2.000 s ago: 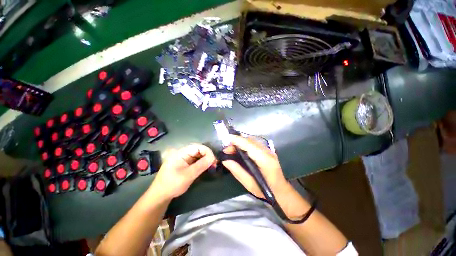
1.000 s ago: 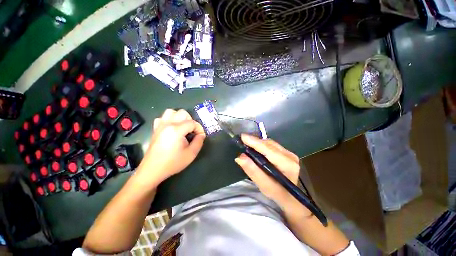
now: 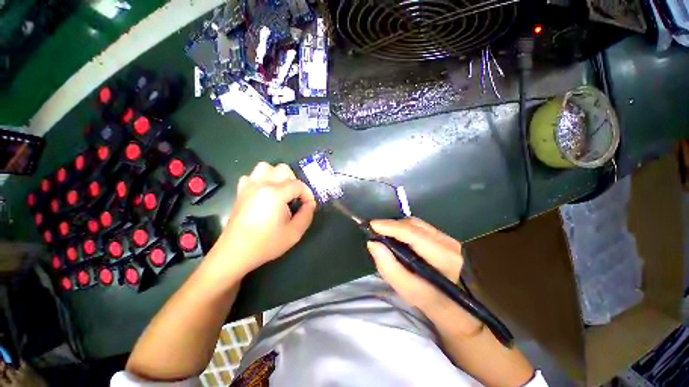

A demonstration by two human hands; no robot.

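A blue and white circuit board [image 3: 320, 178] lies on the dark green bench. A thin wire runs from it to a small white connector [image 3: 403, 201] at its right. My left hand [image 3: 270, 211] is at the board's left edge, fingers closed on a small dark part [image 3: 295, 205], mostly hidden. My right hand [image 3: 420, 259] holds a black soldering iron [image 3: 442, 283] like a pen. Its metal tip points up-left at the board's lower right corner; whether it touches cannot be told.
Black housings with red round faces [image 3: 115, 247] stand in rows at left. A pile of boards [image 3: 306, 116] lies at the back, beside a fan [image 3: 423, 29] and speckled mat [image 3: 393, 104]. A yellow-green tub [image 3: 551, 134] stands right, near a black cord [image 3: 524, 151]. A cardboard box [image 3: 612, 348] is lower right.
Since two seconds ago my hands have moved apart and the board lies exposed between them. In the last second the iron tip has drawn slightly down and right. The camera view has shifted.
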